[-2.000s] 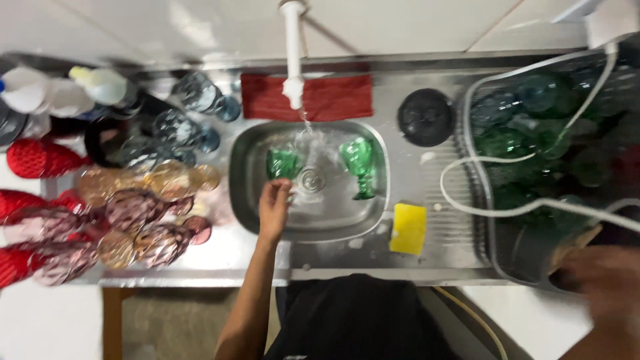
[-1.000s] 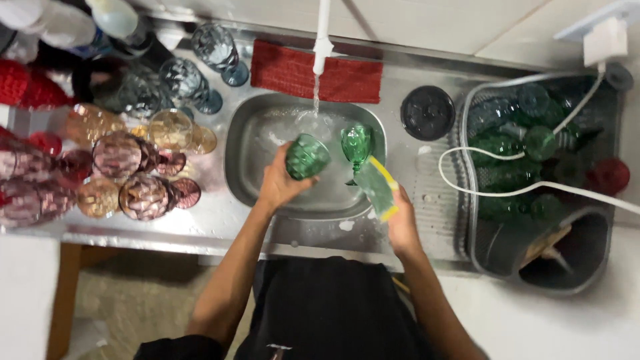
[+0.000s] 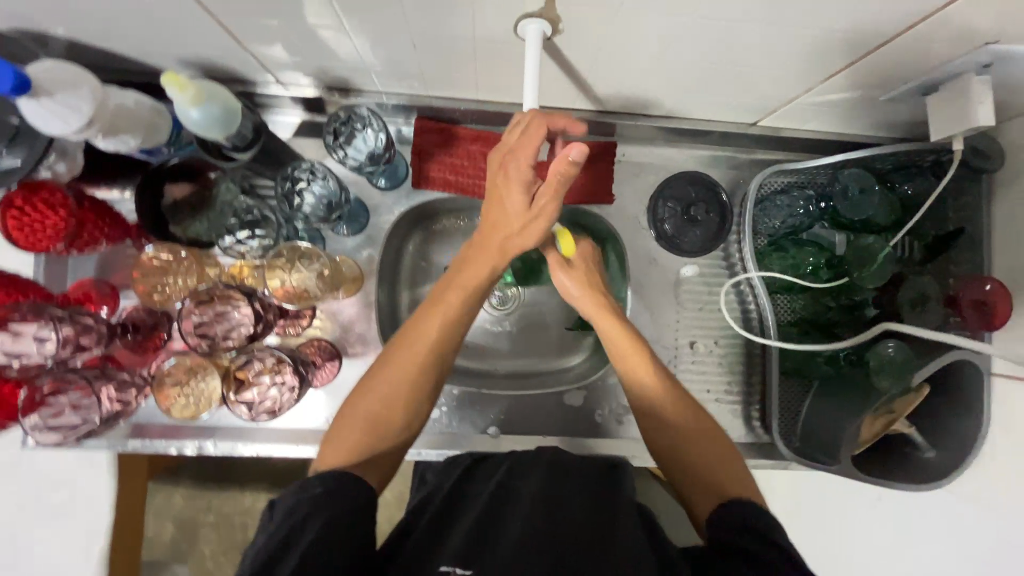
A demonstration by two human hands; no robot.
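My left hand (image 3: 528,180) is raised at the white faucet (image 3: 532,68), over the back rim of the steel sink (image 3: 504,376); its fingers are bent and apart, and I cannot tell whether it touches the faucet. Lower and to its right, my right hand (image 3: 576,272) is closed on a yellow sponge (image 3: 565,241), of which only a corner shows. Green glass (image 3: 532,269) shows beside the right hand, inside the sink; whether that hand grips it too is hidden. More green glass lies behind the right hand, by the sink's right wall.
A red cloth (image 3: 452,156) lies behind the sink. Blue-grey (image 3: 312,192), amber (image 3: 298,274) and pink goblets (image 3: 264,382) crowd the left counter beside bottles (image 3: 212,112). At right are a black round lid (image 3: 690,214) and a grey dish rack (image 3: 772,384) of glassware, crossed by a white cable (image 3: 848,346).
My left hand has let go of the green goblet it held and moved up to the faucet. My right hand has moved with the sponge from the sink's right edge into the sink.
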